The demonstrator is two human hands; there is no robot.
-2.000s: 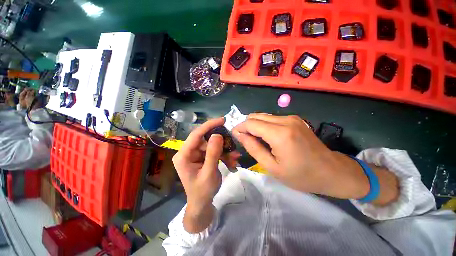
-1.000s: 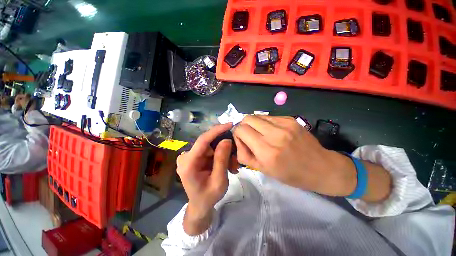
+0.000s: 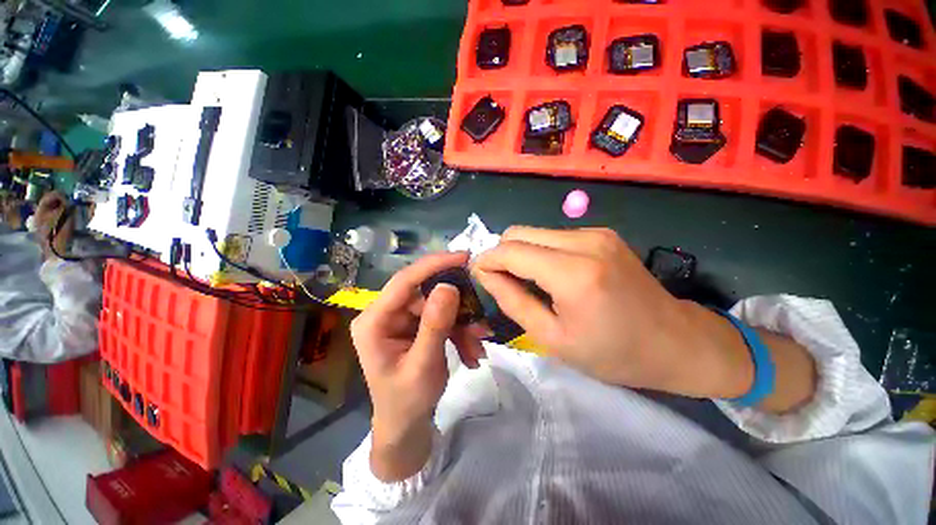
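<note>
My left hand (image 3: 405,344) holds a black watch housing (image 3: 459,297) between thumb and fingers, tilted, at the bench's near edge. My right hand (image 3: 580,303), with a blue band on the wrist, has its thumb and fingertips together at the upper edge of the housing; whether they pinch a small part is hidden. A crumpled white wipe (image 3: 475,236) shows just beyond the right fingertips; I cannot tell if they touch it. A red foam tray (image 3: 606,167) beyond the hands holds black housings, some with silver and gold internals.
A pink round item (image 3: 576,203), a small bottle (image 3: 367,240) and a bag of small parts (image 3: 419,159) lie beyond my hands. A black case (image 3: 671,264) lies behind my right hand. A black box (image 3: 298,131) and white unit (image 3: 228,154) stand left. A person's white sleeve (image 3: 46,292) is far left.
The housing, mostly covered by my fingers one second ago, is tilted into view again. My right fingertips have shifted slightly at its upper edge.
</note>
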